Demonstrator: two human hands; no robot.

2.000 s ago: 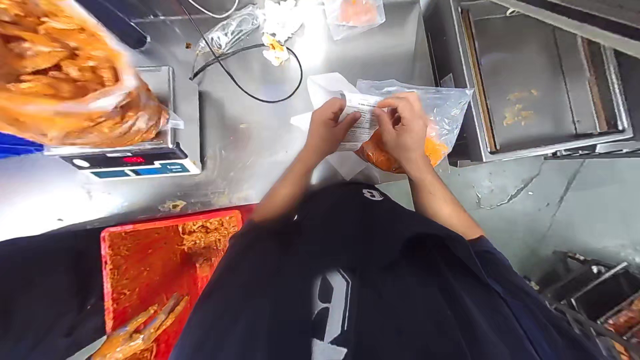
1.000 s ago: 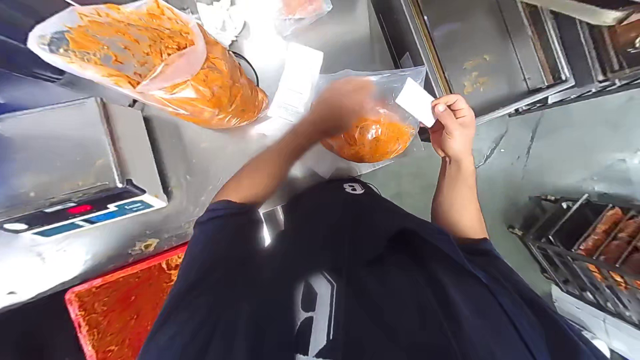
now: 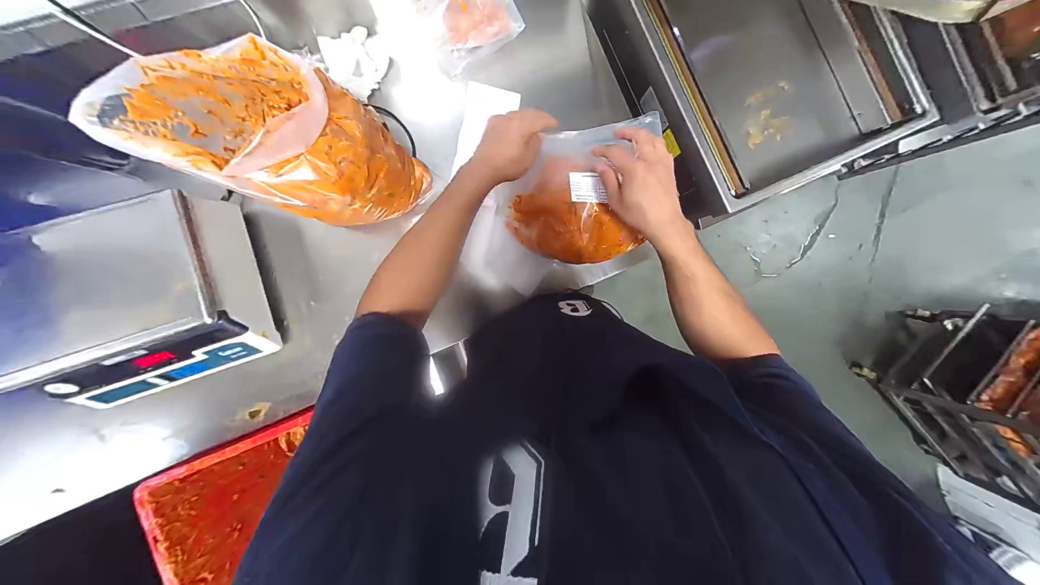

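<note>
A clear plastic bag of orange marinated food (image 3: pixel 577 227) lies near the steel table's edge in front of me. A small white label bearing print (image 3: pixel 587 187) is on its upper face. My right hand (image 3: pixel 646 183) rests on the bag with spread fingers, beside the label. My left hand (image 3: pixel 512 146) is at the bag's upper left corner with its fingers bent; whether it pinches the plastic cannot be told. White label sheets (image 3: pixel 487 106) lie under and behind my left hand. Farther left leans a large open bag of orange marinated food (image 3: pixel 349 162).
A digital scale (image 3: pixel 106 284) stands at the left, above a red tray smeared with marinade (image 3: pixel 223 496). Another clear bag of food (image 3: pixel 475 24) and crumpled white plastic (image 3: pixel 355 61) lie at the back. A steel machine (image 3: pixel 780 89) borders the table's right; a rack with meat (image 3: pixel 967 382) stands lower right.
My right hand, holding a white label off the bag one second ago, has moved onto the bag, where a label now lies. The large bag, over the scale two seconds ago, is on the table.
</note>
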